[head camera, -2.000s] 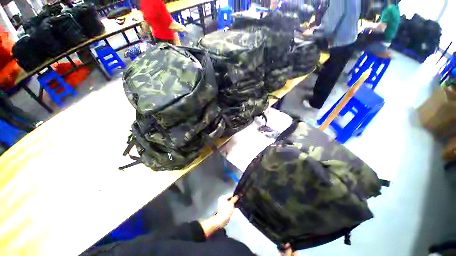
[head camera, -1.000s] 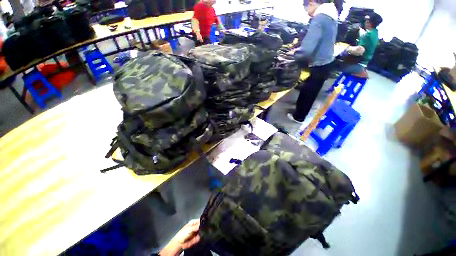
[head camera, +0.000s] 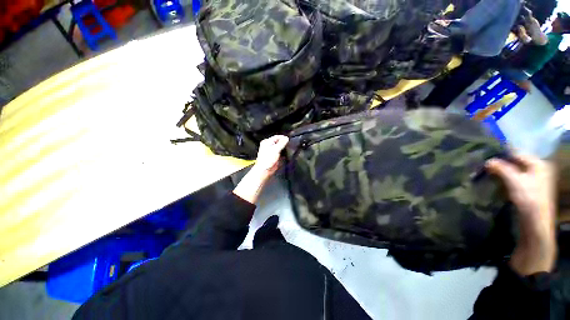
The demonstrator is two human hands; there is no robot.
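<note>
A camouflage backpack (head camera: 400, 181) in green, brown and black is held up in front of me at the right, lying sideways, with a zipper along its upper left edge. My left hand (head camera: 270, 155) grips its left end near the zipper. My right hand (head camera: 528, 187) is blurred and holds its right end. The backpack's underside and far side are hidden.
Camouflage backpacks (head camera: 256, 44) stand stacked on the long yellow wood-topped table (head camera: 87, 156). Blue stools (head camera: 90, 25) stand behind the table and at the right. A blue object (head camera: 84, 272) is under the table. People are at the upper right.
The held backpack has been raised and turned so that it lies lengthwise between my hands. My right hand has come into view on its right end. The view has tilted down.
</note>
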